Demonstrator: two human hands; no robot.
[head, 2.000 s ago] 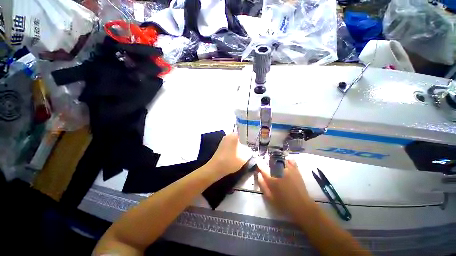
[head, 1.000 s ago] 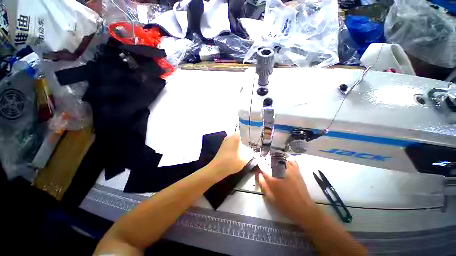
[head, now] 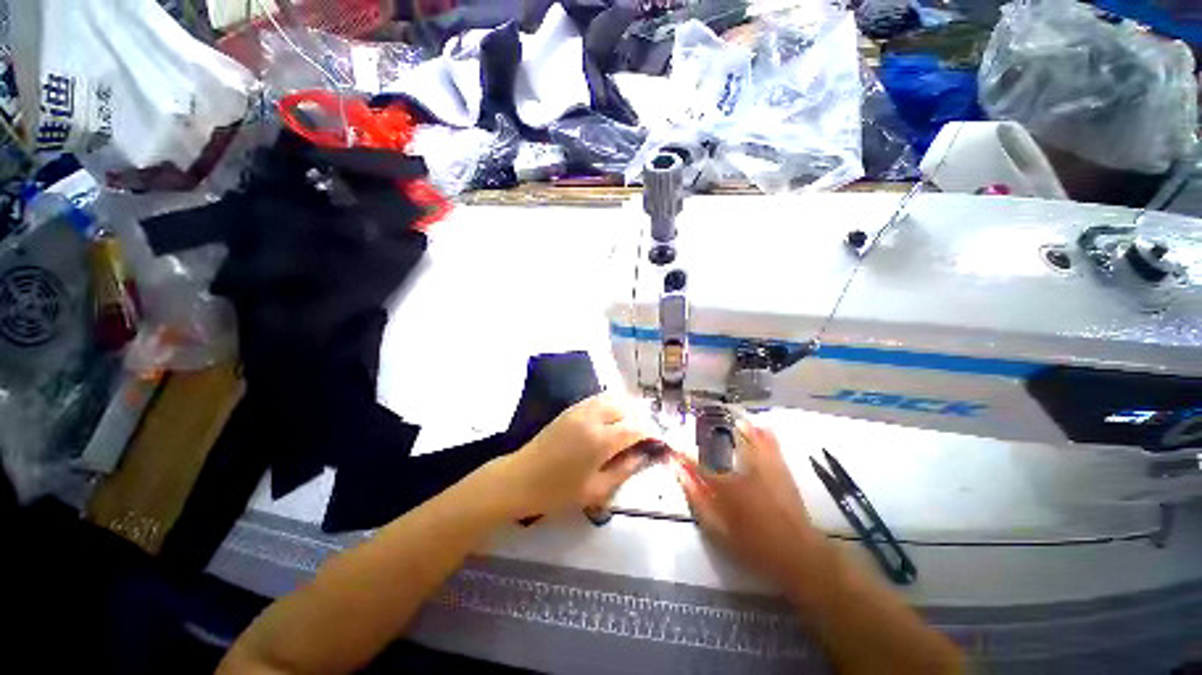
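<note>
My left hand [head: 588, 455] has its fingers closed on a black cut piece [head: 646, 451], just left of the presser foot. Only a small dark part shows between the fingers. My right hand [head: 746, 491] lies just right of the needle area, its fingertips near the left ones; I cannot tell if they grip cloth. The white lockstitch sewing machine [head: 923, 290] has its needle end above my fingertips, and the needle is not clearly visible. More black pieces [head: 560, 380] lie left of my left hand, joined or overlapping with the large black bundle [head: 310, 264].
Dark green thread snips [head: 865, 517] lie right of my right hand. A red plastic bag [head: 349, 121] sits on the bundle. Clear plastic bags [head: 791, 99] are behind the machine. A white printed sack [head: 132, 86] stands back left. A printed ruler [head: 620, 620] runs along the front edge.
My left hand has turned and drawn slightly down and left, with fingers curled. The black flap that stuck out below it is now mostly out of sight. The camera view has shifted slightly.
</note>
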